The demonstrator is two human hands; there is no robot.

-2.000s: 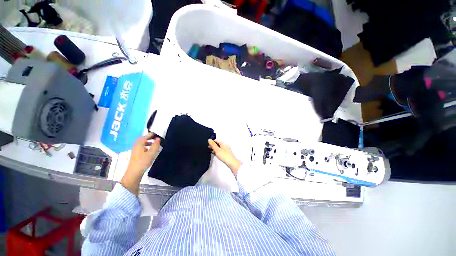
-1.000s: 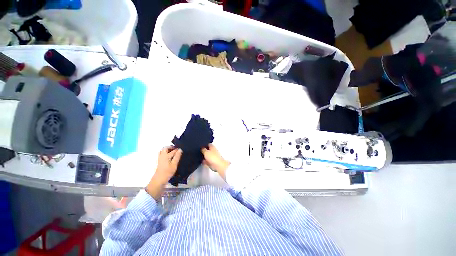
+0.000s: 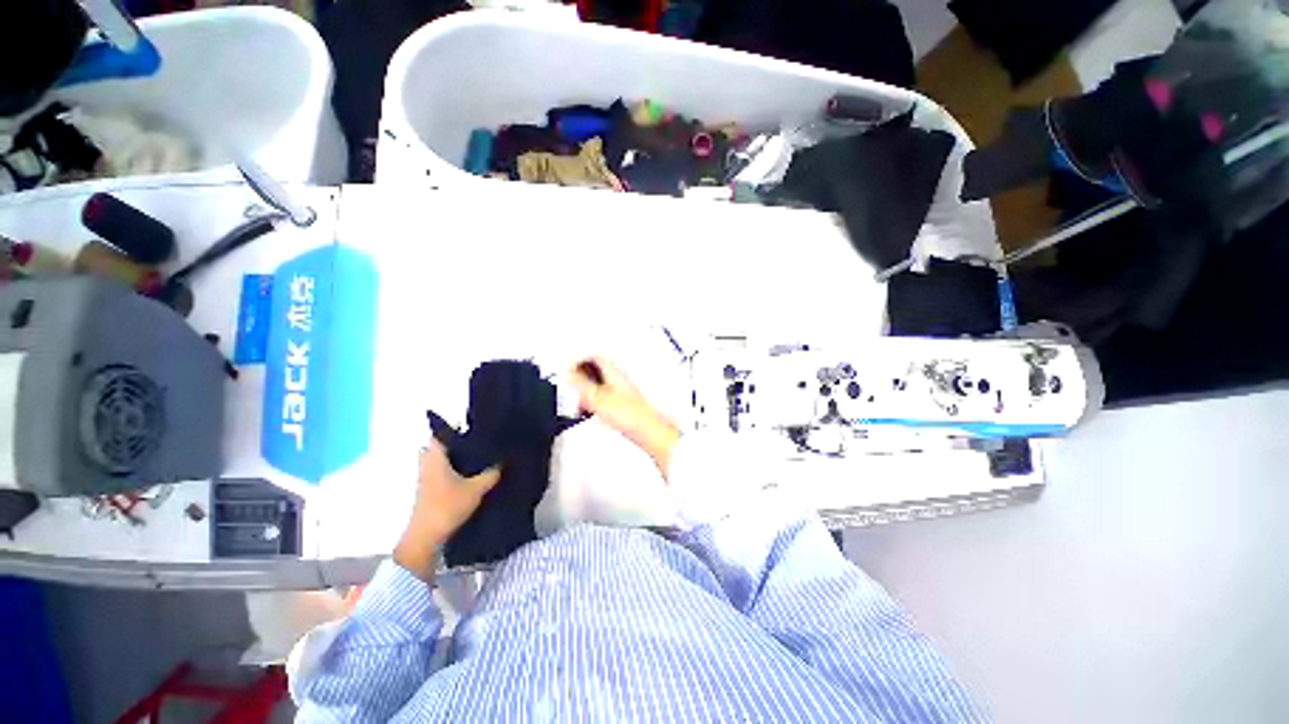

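A black fabric piece (image 3: 512, 424) lies at the front edge of the white table, its lower end near my body. My left hand (image 3: 450, 498) holds its left side, with the thumb on top. My right hand (image 3: 611, 393) is at the piece's right side, its fingers closed around a small dark thing that I cannot make out. A thin dark bit of the fabric reaches towards these fingers; whether they grip it I cannot tell.
A sewing machine head (image 3: 905, 385) lies to the right, a grey machine end (image 3: 120, 389) to the left beside the blue JACK plate (image 3: 320, 361). A white trough (image 3: 424, 106) with spools and scraps runs behind. A red stool (image 3: 212, 696) stands below left.
The black piece has been turned and spread a little, with small points at its sides. My right hand has moved up and slightly outward; my left hand has moved down-left. The view has shifted.
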